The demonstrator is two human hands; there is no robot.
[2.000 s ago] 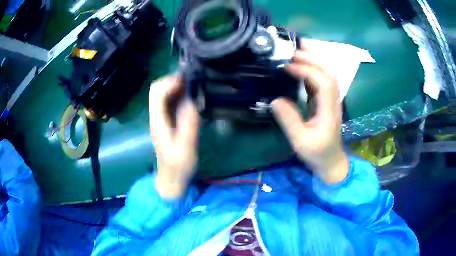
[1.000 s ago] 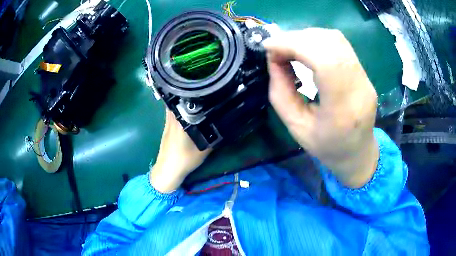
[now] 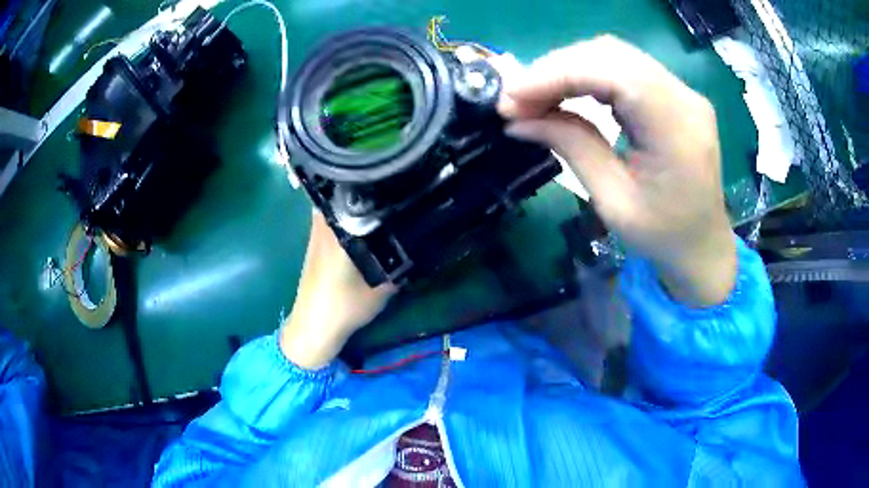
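A black projector housing (image 3: 467, 210) is tilted in front of me, its large round lens (image 3: 370, 107) facing up with green streaks in the glass. My left hand (image 3: 338, 291) holds it from below at the near left corner; its fingers are hidden underneath. My right hand (image 3: 648, 162) is at the housing's right side, thumb and forefinger close together just below the small pale toothed wheel (image 3: 478, 82). I cannot tell whether a small piece is between those fingertips. Thin coloured wires (image 3: 440, 36) show behind the lens.
A second black housing (image 3: 143, 124) with an amber strip lies at the left. A tan tape roll (image 3: 88, 286) is below it. White paper (image 3: 762, 110) and black netting are at the right. A red lead with a white plug (image 3: 457, 354) hangs at the bench's near edge.
The housing has turned and shifted left, lens now towards me. My left hand has gone beneath it. My right hand has moved to the toothed wheel's side, its fingertips dropping slightly below the wheel.
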